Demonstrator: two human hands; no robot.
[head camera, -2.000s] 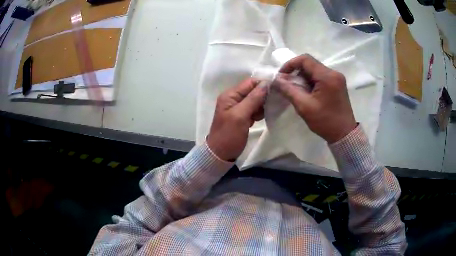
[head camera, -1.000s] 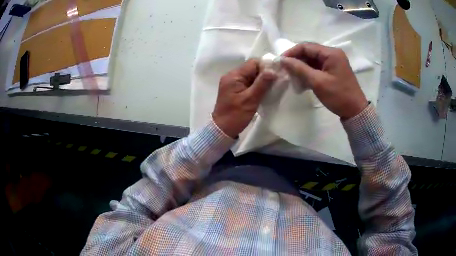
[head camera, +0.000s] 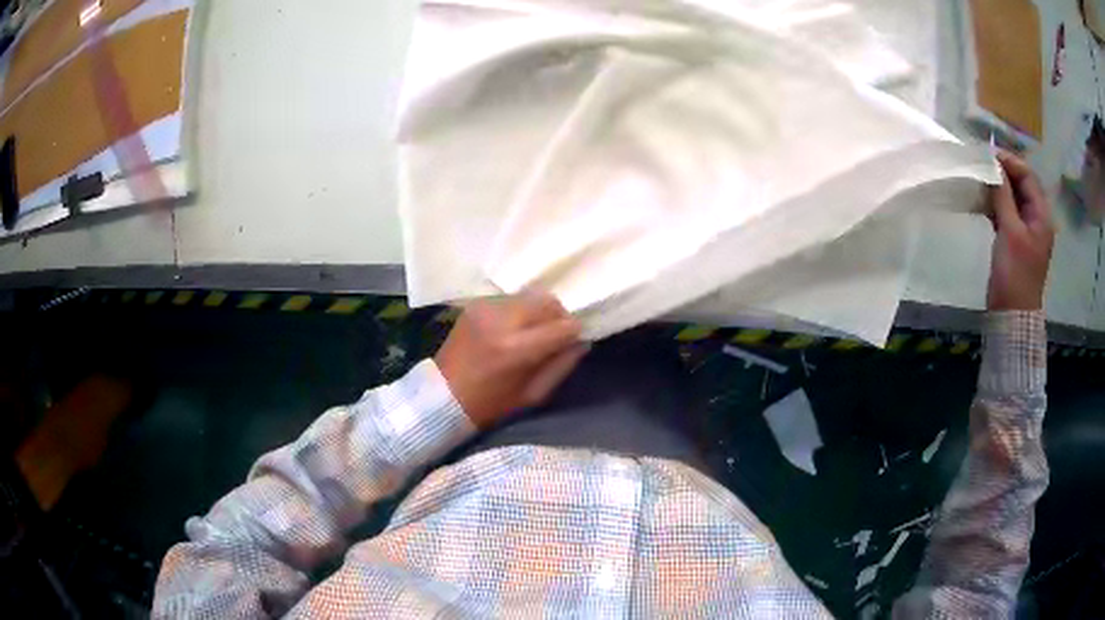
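A large creamy-white fabric (head camera: 679, 158) lies rumpled over the table's front part, with its near edge stretched between my hands. My left hand (head camera: 515, 354) grips the edge at the table's front edge, slightly blurred. My right hand (head camera: 1022, 230) pinches a corner of the fabric at the right, near a tan card pattern. More white fabric lies beneath and hangs a little over the table edge. The fingertips of my left hand are partly hidden by the fabric.
The left pattern board (head camera: 91, 115) has a reddish strip and a small dark clip (head camera: 82, 190). A narrow tan pattern (head camera: 1008, 67) and a red pen-like stick (head camera: 1059, 55) are at the right. White scraps (head camera: 794, 430) lie on the dark green floor.
My hands have moved from close together at the middle to far apart, spreading the fabric edge between them. The view has shifted; the metal plate at the top is out of sight.
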